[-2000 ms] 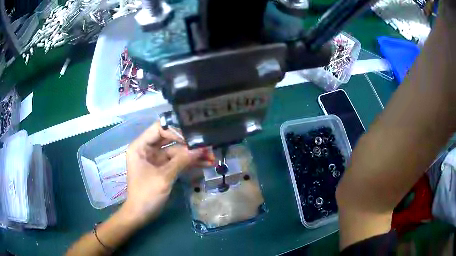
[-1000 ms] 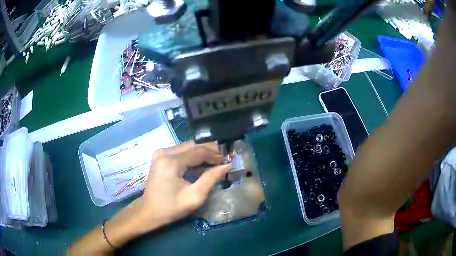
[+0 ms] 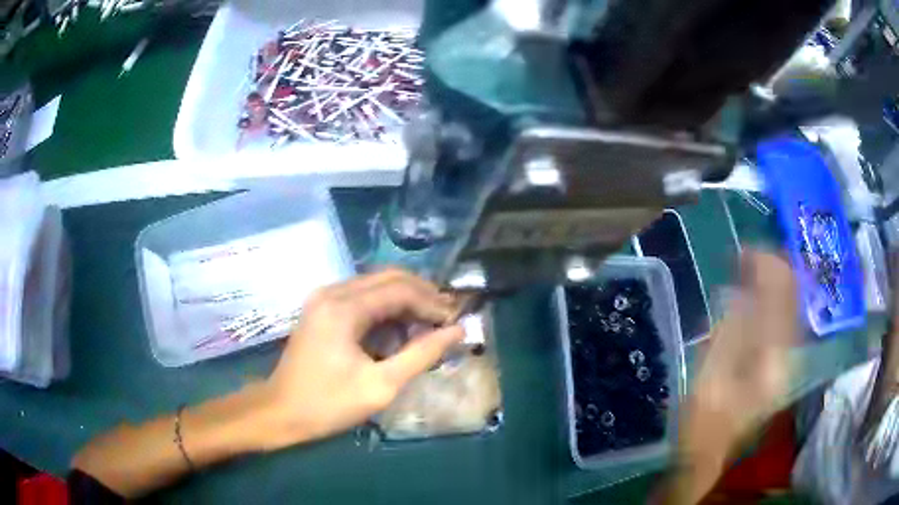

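Note:
My left hand (image 3: pixel 340 360) is at the fixture under the press, thumb and forefinger pinched on what looks like a thin rod, mostly hidden by the fingers. The silver fixture block (image 3: pixel 474 328) shows just beyond the fingertips, on the worn press base (image 3: pixel 444 399). The marked plate (image 3: pixel 577 225) of the press hangs above, blurred; the punch is not clear. My right hand (image 3: pixel 754 330) is heavily blurred, right of the ring tub; its fingers and any held thing cannot be made out.
The rod tub (image 3: pixel 163 340) is left of the press and the ring tub (image 3: pixel 675 375) right. The large white tray (image 3: pixel 202 99) of rods is behind. A phone (image 3: pixel 675 261), a blue tray (image 3: pixel 843 321) and stacked clear tubs (image 3: pixel 30 286) lie around. A white strip (image 3: pixel 128 182) crosses behind the tubs.
The view has shifted and tilted. My right arm has come down from the upper right, bringing the hand into view. My left hand has gone from beside the fixture to pinching at it.

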